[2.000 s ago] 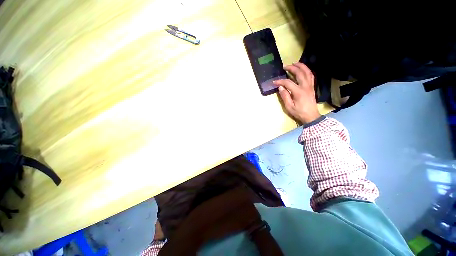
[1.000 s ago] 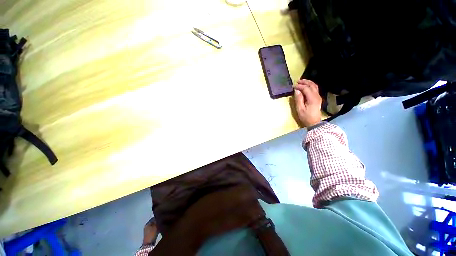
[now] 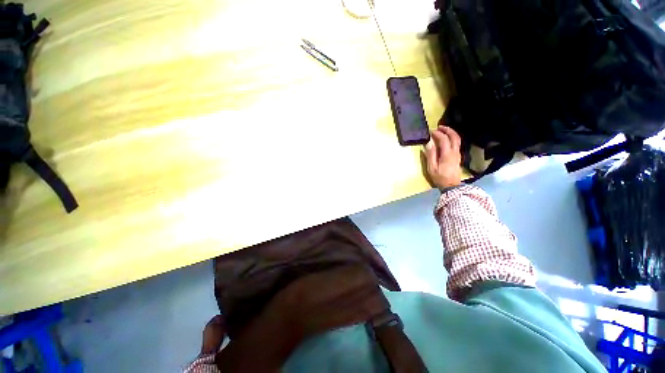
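Observation:
My right hand (image 3: 444, 156) rests on the table near its front edge, with its fingertips at the lower right corner of a smartphone (image 3: 408, 111). The phone lies flat with a dim screen; a thin cord or line runs from its top end. The hand holds nothing that I can see. My left hand (image 3: 213, 335) hangs low beside the brown apron, partly hidden and small; its fingers cannot be made out. Silvery thread snips (image 3: 319, 55) lie on the table to the upper left of the phone.
A dark backpack (image 3: 539, 80) lies on the table at right, its strap hanging past the edge. Another bag (image 3: 14, 95) lies at far left with a webbing strap (image 3: 51, 179). A pale ring (image 3: 357, 9) is at the top. Blue stools (image 3: 36, 339) stand below the pale yellow table (image 3: 168, 146).
The view has shifted. The phone's green lit area has gone and its screen is dim. My right fingers have moved from the screen to the phone's lower right corner.

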